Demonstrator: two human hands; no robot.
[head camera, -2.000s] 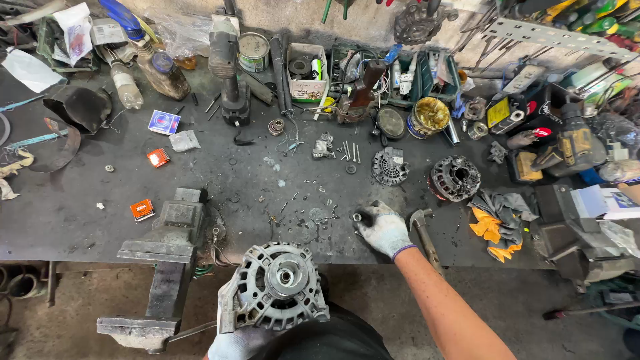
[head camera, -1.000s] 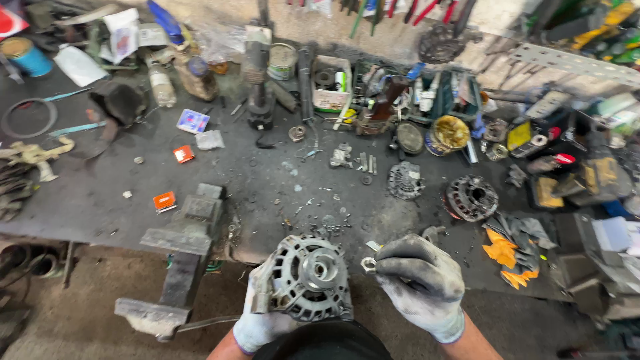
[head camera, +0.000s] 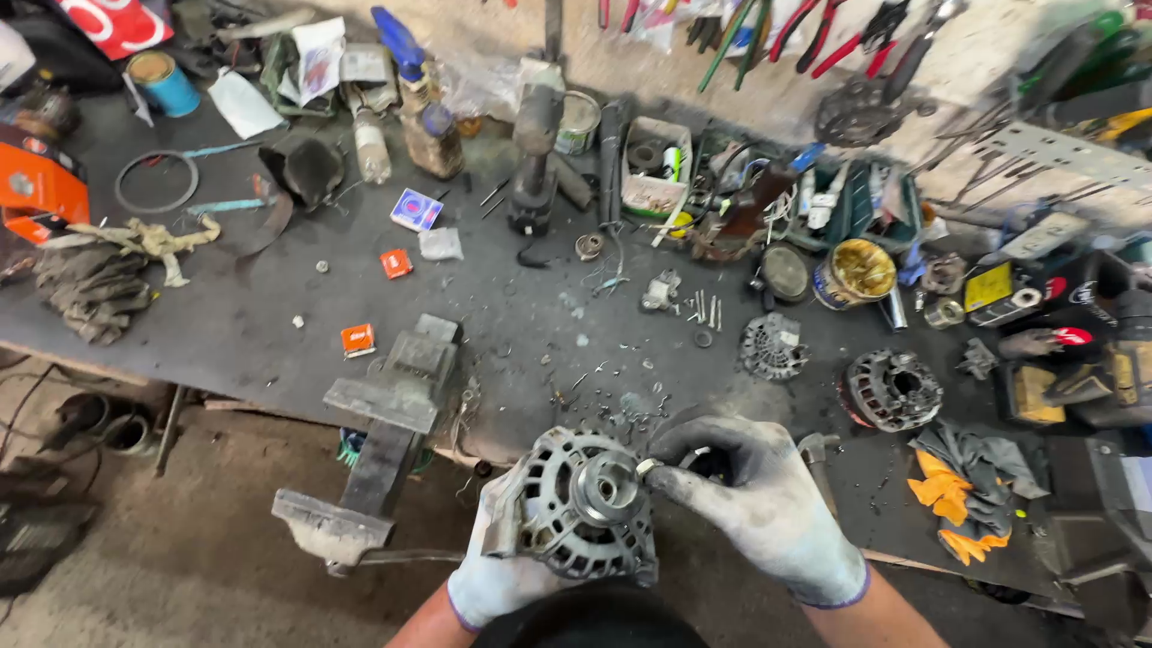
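Observation:
My left hand (head camera: 504, 549), in a pale work glove, holds an alternator (head camera: 589, 517) from its left side and below. The alternator's grooved pulley (head camera: 607, 488) faces up toward me. My right hand (head camera: 760, 499), in a glove with dark, dirty fingers, pinches a small metal nut (head camera: 645, 467) between thumb and forefinger, close to the pulley's right edge. Whether the nut touches the pulley cannot be told. Beyond the right hand, a round slotted alternator part (head camera: 774, 346) and a second alternator housing (head camera: 893, 389) lie on the bench.
A bench vise (head camera: 387, 387) stands at the bench's front edge, left of the alternator. Small screws and debris (head camera: 621, 400) lie behind it. Right are a hammer (head camera: 817, 468) and orange-grey gloves (head camera: 967, 490). An open grease tub (head camera: 855, 273) and parts bins (head camera: 657, 166) line the back.
My right hand has risen from the bench and moved left to the pulley, with the nut between its fingers. My left hand still holds the alternator. The view has shifted.

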